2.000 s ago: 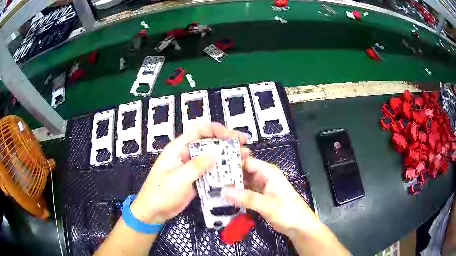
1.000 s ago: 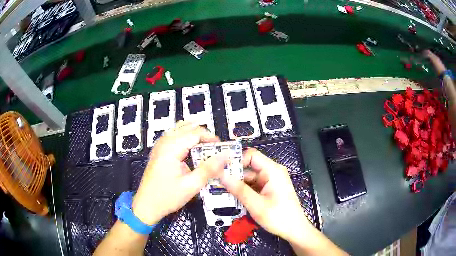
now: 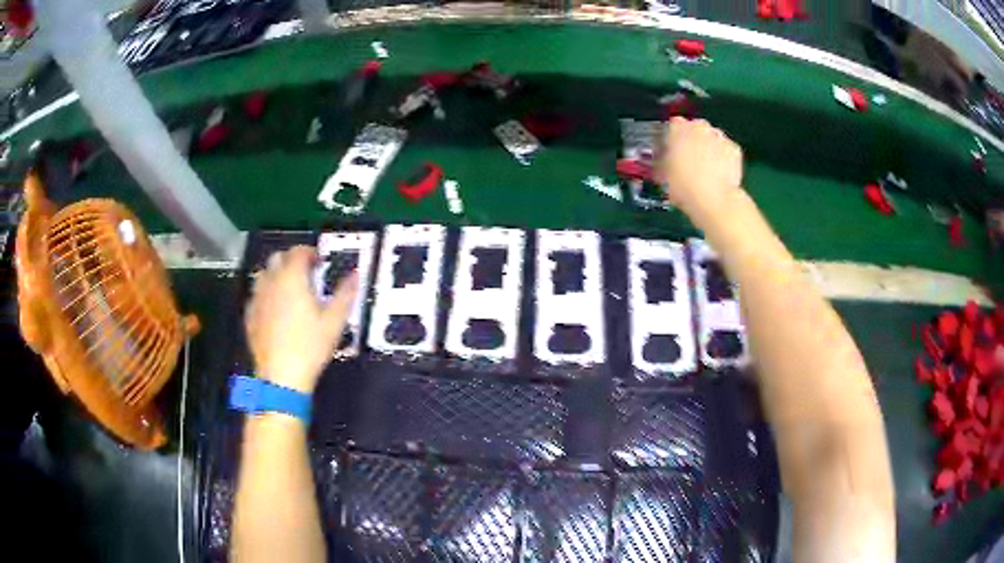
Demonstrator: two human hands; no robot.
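Note:
White phone housings stand in a row in the black tray [image 3: 477,416], such as this housing [image 3: 484,295]. My left hand [image 3: 292,313] is at the left end of the row, its thumb over part of the leftmost housing [image 3: 348,264]. Whether it grips that housing is hidden. My right hand [image 3: 699,165] is out over the green belt, blurred, at the right edge of a white housing with a red part [image 3: 641,165]. The fingertips are hidden, so I cannot tell if it still holds the piece.
The green belt [image 3: 550,196] carries another white housing [image 3: 363,167], a red piece [image 3: 419,183] and scattered small parts. An orange fan [image 3: 105,313] and a grey post [image 3: 149,148] are at the left. A red pile [image 3: 969,396] lies at the right.
My hands have parted from over the tray. The right hand and the white housing with the red part are now at the belt; the left hand has moved to the leftmost housing. The view has shifted.

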